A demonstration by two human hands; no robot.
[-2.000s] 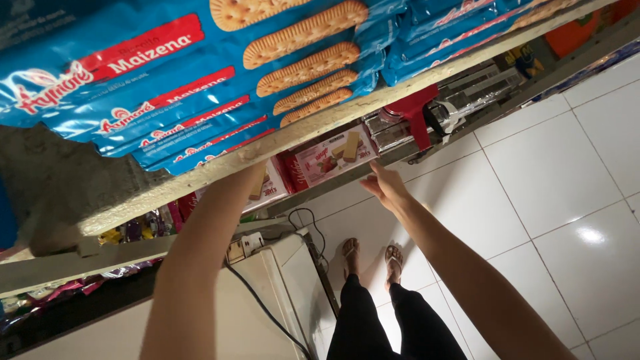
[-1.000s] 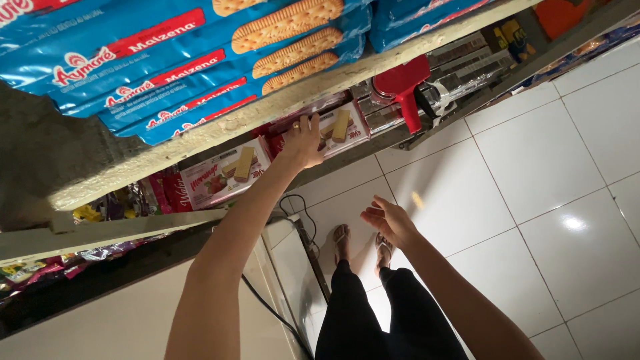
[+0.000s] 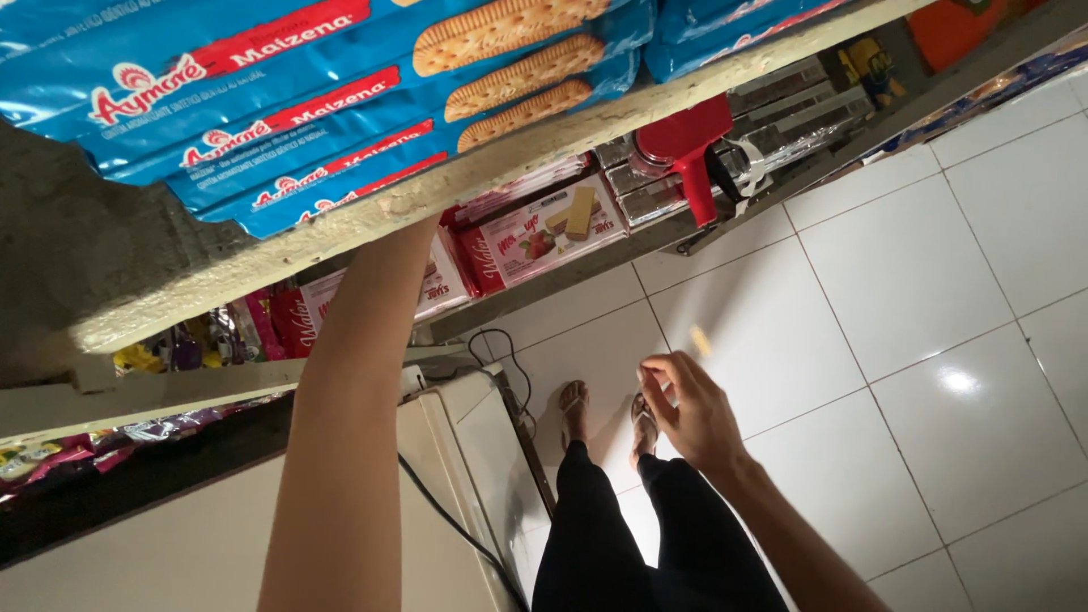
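My left forearm reaches up under the edge of a concrete shelf (image 3: 340, 276), and the left hand is hidden behind it, near the wafer packs. One strawberry wafer pack (image 3: 557, 229) lies on the lower shelf right of that arm; another wafer pack (image 3: 442, 276) is partly covered by it. Over the tiled floor, my right hand (image 3: 693, 408) hangs with curled fingers and holds nothing that I can see. Blue packs of Maizena biscuits (image 3: 297, 110) are stacked on the upper shelf.
A red device with a black handle (image 3: 693, 153) stands beside silvery wrapped packs (image 3: 786, 110) on the lower shelf. Below left is a pale appliance (image 3: 459, 467) with a black cable (image 3: 463, 527). My feet in flip-flops are on the white tiles (image 3: 918, 340).
My left hand, resting on the wafer packs a second ago, has gone out of sight under the upper shelf. The right hand stays over the floor, its fingers more curled.
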